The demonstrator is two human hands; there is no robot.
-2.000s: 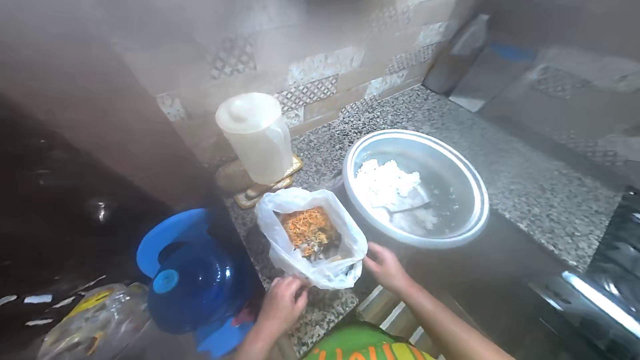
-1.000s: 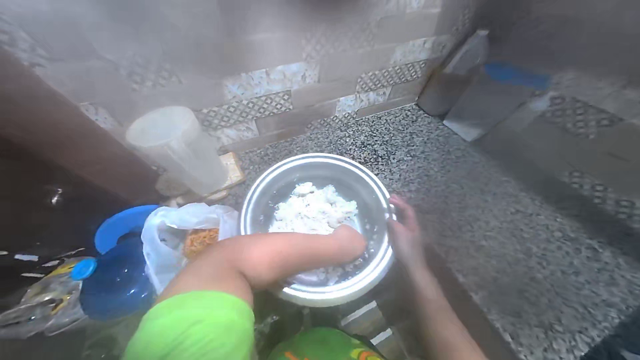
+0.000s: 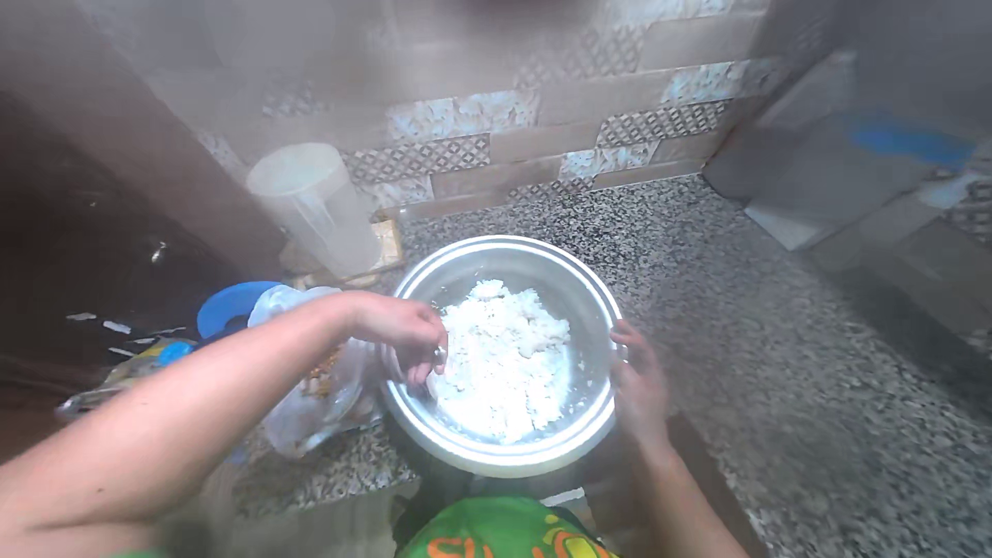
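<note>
A round metal basin [image 3: 595, 287] stands at the counter's front edge, with a heap of white crumbly food [image 3: 508, 356] in it. My right hand [image 3: 642, 380] grips the basin's right rim, fingers over the edge. Above the left side of the basin is my left hand [image 3: 411, 337], its fingers curled down beside the white food; whether they pinch a bit of it is not plain. Under my left forearm, an open white plastic bag [image 3: 341, 387] with orange-brown food scraps lies left of the basin, partly hidden.
Behind the bag, a translucent lidded plastic pitcher [image 3: 318, 209] stands on a tan board [image 3: 386, 240] by the tiled wall. A blue plastic container [image 3: 232, 306] is at the left. Speckled granite counter [image 3: 775, 364] extends right, with a pale panel [image 3: 806, 186] in the back corner.
The basin, right of the bag at first, has come nearer to my body. My right hand has gone from the bag to the basin's rim. My left hand has moved from inside the basin to its left side.
</note>
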